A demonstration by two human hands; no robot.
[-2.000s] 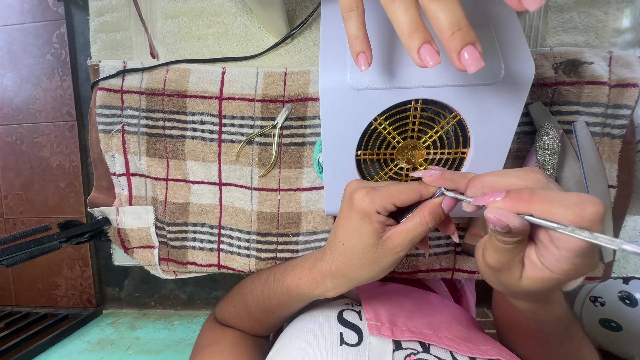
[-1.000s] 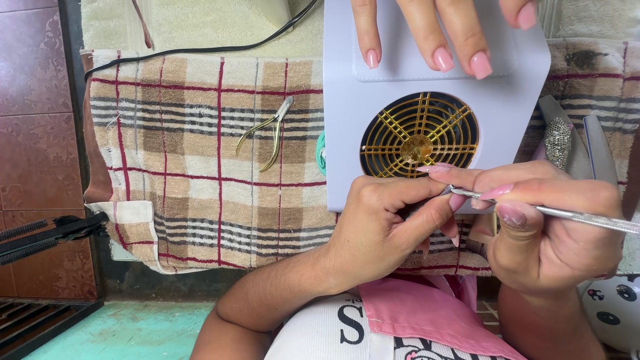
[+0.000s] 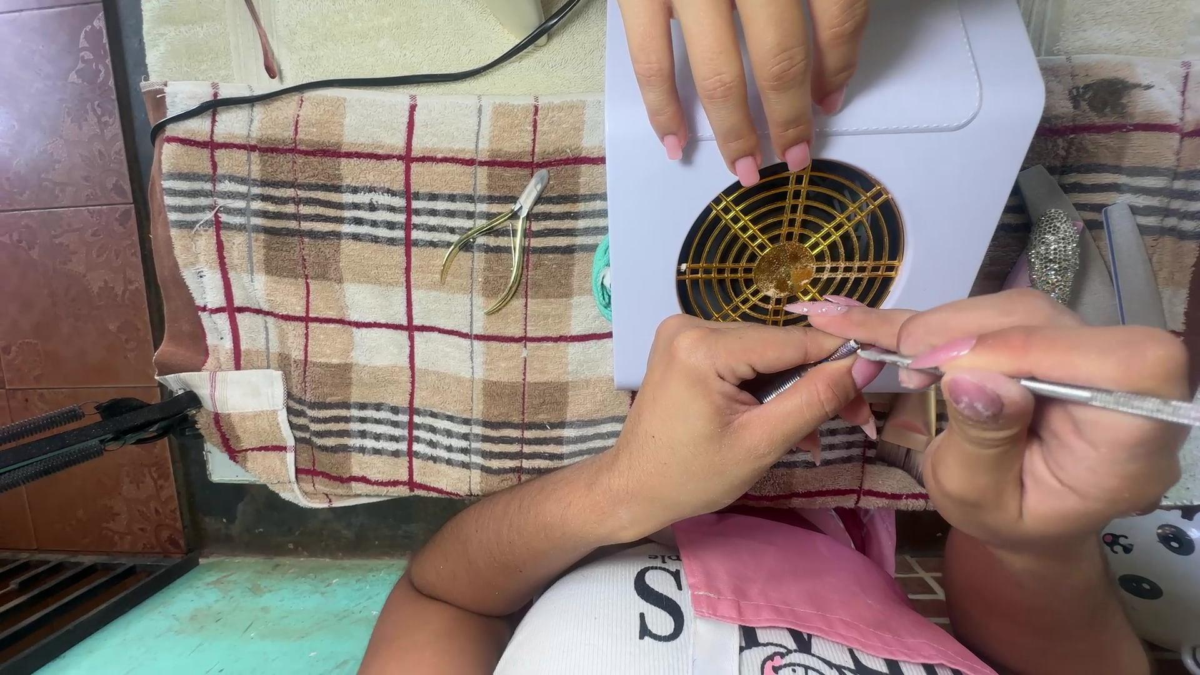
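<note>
My left hand (image 3: 712, 412) holds a thin metal rod with a ridged grip (image 3: 792, 380) at the near edge of a white nail dust collector. My right hand (image 3: 1059, 403) grips a silver metal manicure tool (image 3: 1097, 398), its tip touching or very near the end of the rod in my left hand. Beyond them, another person's hand (image 3: 750, 75) with pink nails lies on the dust collector (image 3: 928, 169), fingertips at the gold fan grille (image 3: 787, 258). Open-jawed or not I cannot tell, cuticle nippers (image 3: 506, 239) with gold handles lie on the plaid towel to the left.
The plaid towel (image 3: 375, 375) covers the work surface, with a black cable (image 3: 375, 84) across its far edge. Nail files (image 3: 1134, 272) and a rhinestone-covered handle (image 3: 1055, 253) lie at the right. A brush (image 3: 909, 431) is partly hidden between my hands. A black spring arm (image 3: 103, 431) stands at left.
The other person's hand has moved nearer, its fingertips now reaching the grille's far rim. My two hands stay together, still holding the metal tools.
</note>
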